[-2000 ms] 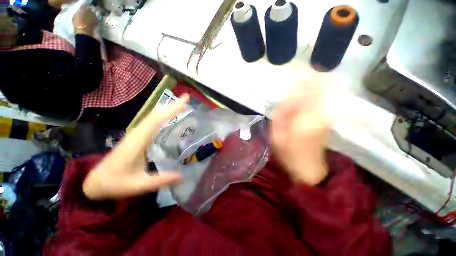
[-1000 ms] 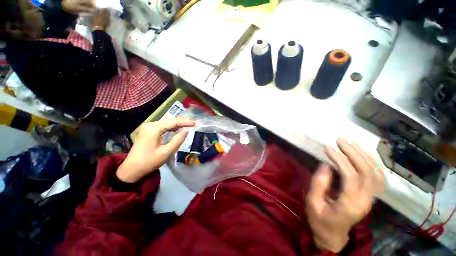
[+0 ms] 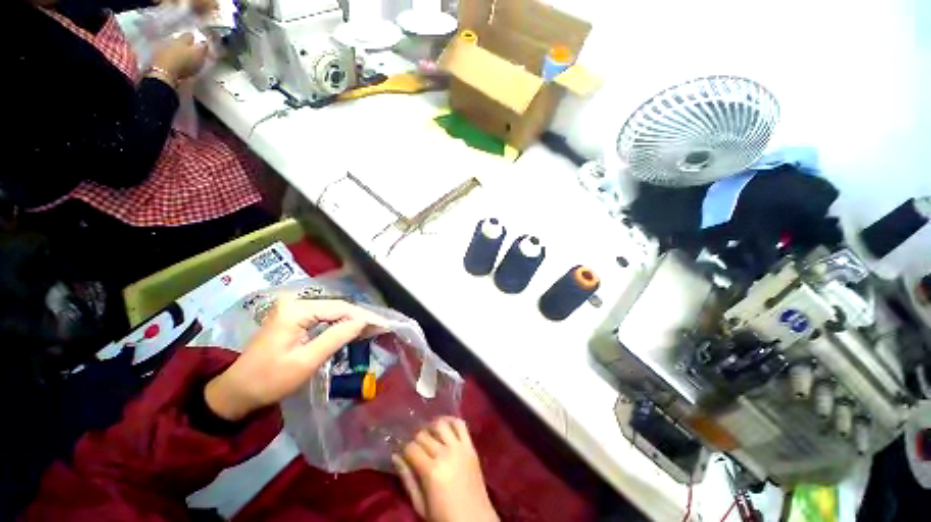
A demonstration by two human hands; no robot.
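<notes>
A clear plastic bag (image 3: 357, 438) lies open on my lap. Small navy spools (image 3: 350, 385), one with an orange end, show inside it. My left hand (image 3: 286, 356) holds the bag's upper left rim between thumb and fingers. My right hand (image 3: 446, 471) is at the bag's lower right edge with fingers bent against the plastic; whether it grips is unclear. Three navy thread cones stand on the white table: two with white tips (image 3: 484, 247) (image 3: 521, 264) side by side, and one with an orange tip (image 3: 569, 293) to their right.
The overlock machine (image 3: 806, 336) is at the right. A white fan (image 3: 698, 131) and an open cardboard box (image 3: 502, 95) are at the back. A person in a red-checked apron (image 3: 163, 184) works beside another machine (image 3: 306, 59) at upper left. A yellow-green crate (image 3: 204, 267) is left of the bag.
The view has shifted, bringing the box, fan and overlock machine into sight. My right hand has moved from the table edge to the bag. My left hand has closed on the bag's rim.
</notes>
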